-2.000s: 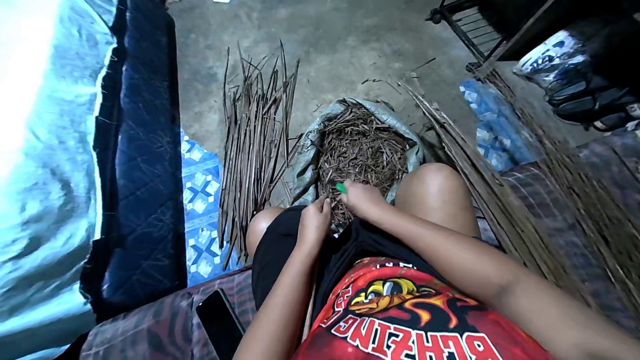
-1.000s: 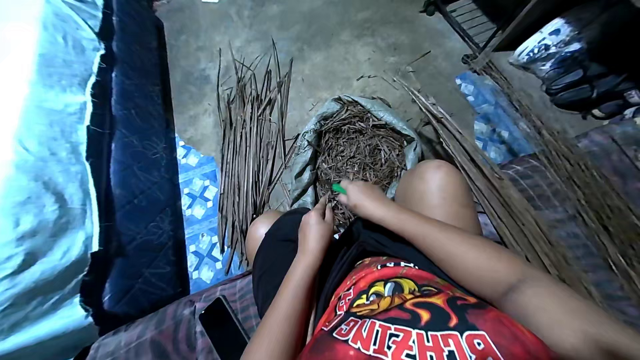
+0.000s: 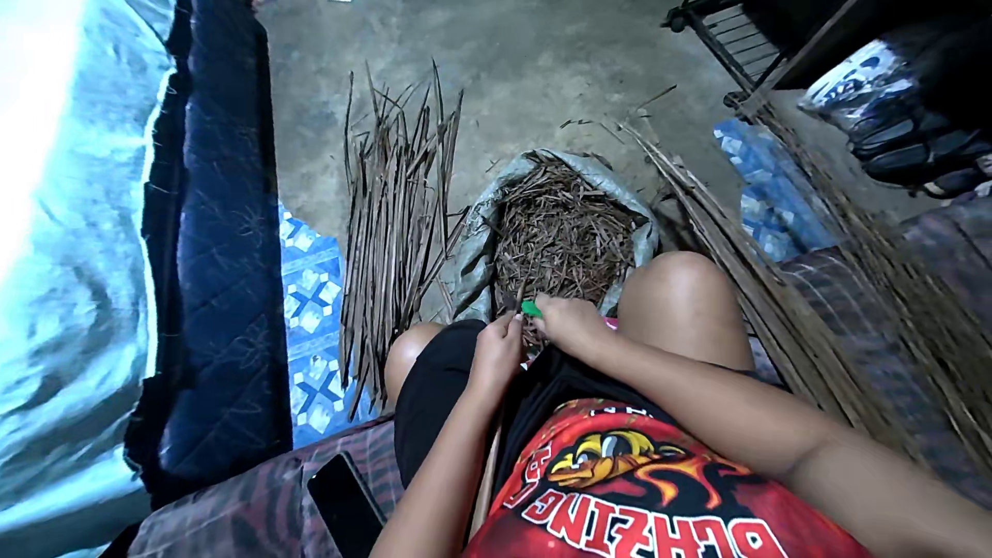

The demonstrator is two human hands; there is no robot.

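Observation:
My left hand point(image 3: 500, 345) grips a long dried stalk point(image 3: 487, 473), whose upper end shows above my fingers and whose lower part runs down beside my forearm. Close by on the right, my right hand point(image 3: 572, 324) is closed on a tool with a green handle point(image 3: 532, 309); its dark blade is small and partly hidden near the stalk. Both hands are over the near edge of an open woven sack point(image 3: 479, 225) between my knees. Short cut pieces of dried stalk point(image 3: 566, 225) fill the sack.
Long dried stalks point(image 3: 395, 217) lie left of the sack, and more point(image 3: 744, 271) lean at the right. A phone point(image 3: 345, 504) rests on the patterned seat point(image 3: 232, 508). A dark blue mattress point(image 3: 225, 232) stands left. Black sandals point(image 3: 907, 147) and a metal rack point(image 3: 736, 46) are at the upper right.
A stalk end now stands up above my left fingers, and the stalk shows along my left forearm. Both hands remain close together at the sack's near edge.

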